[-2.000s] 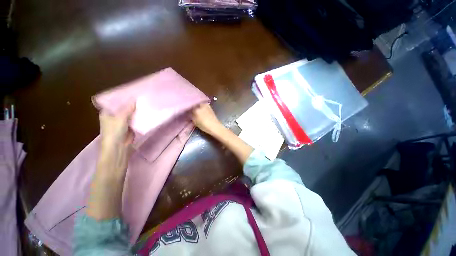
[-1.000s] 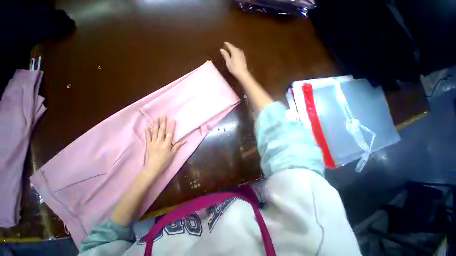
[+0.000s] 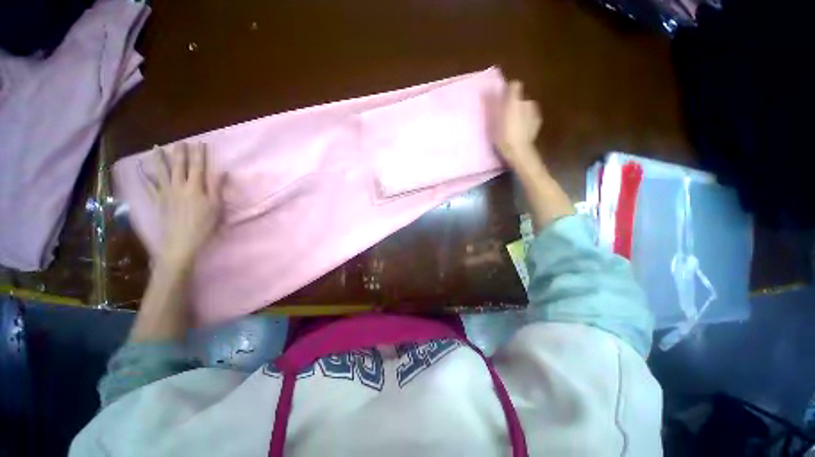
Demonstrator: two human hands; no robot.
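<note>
Pale pink trousers (image 3: 295,187) lie flat on the dark brown table, with the right end folded back over itself as a lighter rectangular panel. My left hand (image 3: 186,201) rests flat with fingers spread on the wide left end of the trousers. My right hand (image 3: 516,125) is at the folded right end, blurred; whether its fingers grip the cloth cannot be told.
A stack of clear polybags (image 3: 701,232) with a red band and white tie lies at the right edge. Small label sheets (image 3: 520,254) show beside my right sleeve. More pink trousers (image 3: 40,134) lie at the left. Shiny packed pieces (image 3: 666,11) are at the far right.
The trousers now lie more level across the view. My left hand has moved from the middle to their wide left end. My right hand has come from beyond the folded end onto it.
</note>
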